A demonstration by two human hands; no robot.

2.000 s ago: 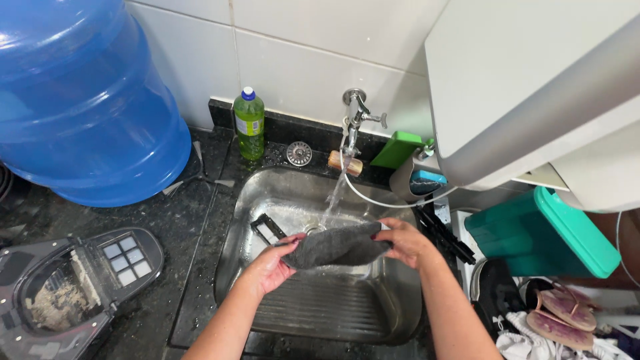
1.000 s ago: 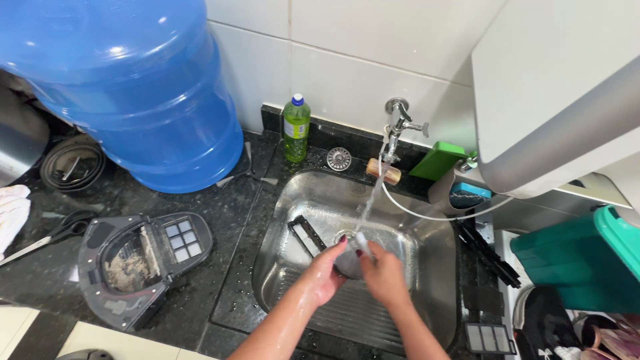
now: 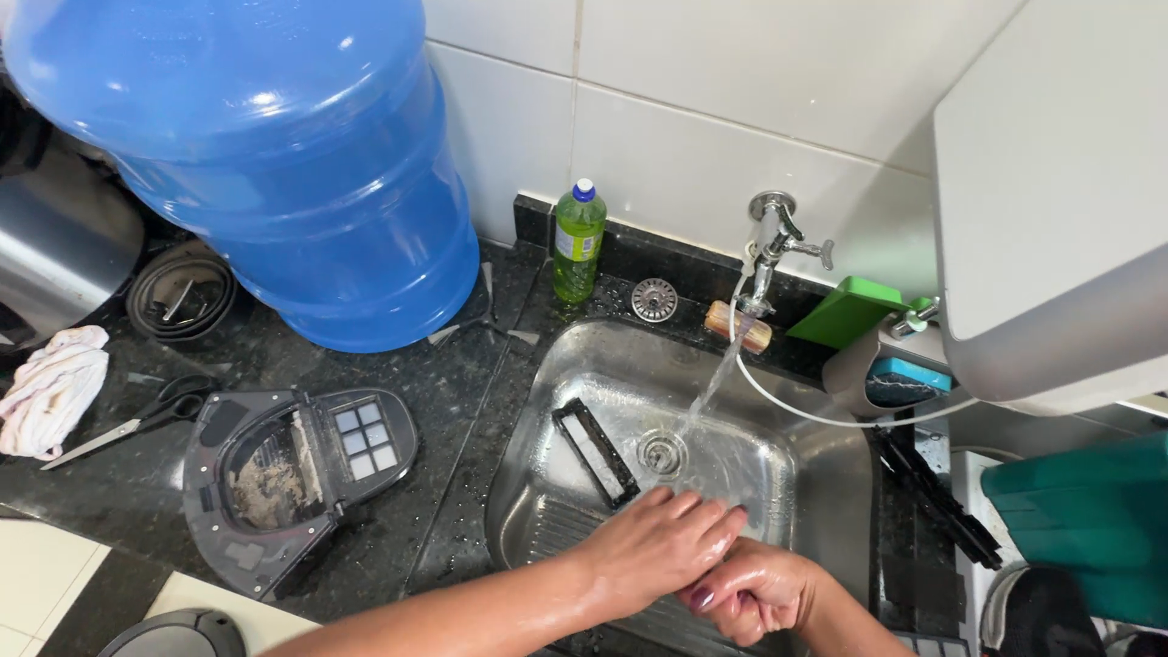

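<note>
Over the front part of the steel sink, my left hand and my right hand are pressed together in a tight, wet clasp. The grey cloth-like piece seen in them earlier is hidden by the fingers; their squeezing grip fits it being between them. Water runs from the metal tap into the sink behind my hands, near the drain. A narrow black frame lies in the sink, left of the drain.
Left on the black counter are an open dusty bin, scissors, a white cloth and a big blue water jug. A green liquid bottle and loose strainer stand behind the sink. A white appliance overhangs the right.
The grey piece was stretched between both hands, then gathered up under the water; now my hands are clasped around where it was, nearer the sink's front, clear of the stream.
</note>
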